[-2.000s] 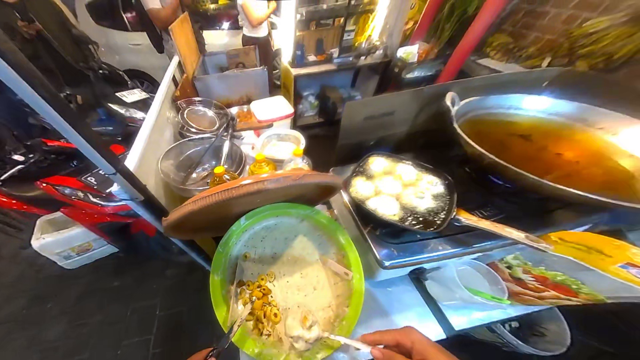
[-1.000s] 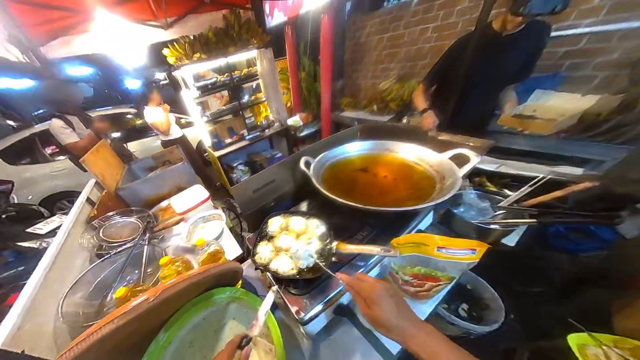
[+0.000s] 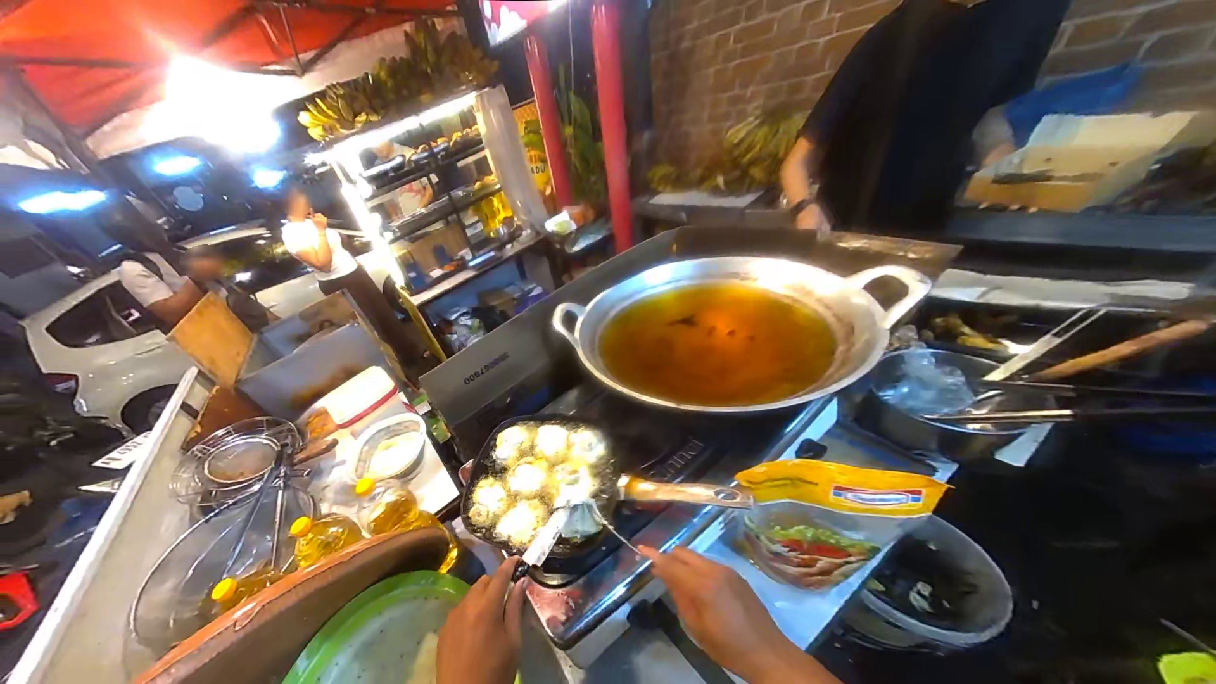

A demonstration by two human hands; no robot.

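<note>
A square black frying pan with a wooden handle holds several pale round dough pieces in bubbling oil. My left hand grips the dark handle of a knife or spatula with a flat pale blade, its tip at the pan's near edge. Between thumb and fingers, my right hand holds a thin metal utensil, perhaps a spoon or fork, whose end is over the pan. A whitish lump lies where both tools meet. Below left is a green-rimmed basin, partly out of frame.
A large metal wok of orange-brown oil stands behind the pan. Oil bottles and wire strainers are at left. A yellow-topped food packet and a bucket are at right. A person in dark clothes stands beyond the wok.
Both hands have moved from the green basin to the frying pan, with the tools still held. The left tool now reaches the pan. The view has swung to the right and up.
</note>
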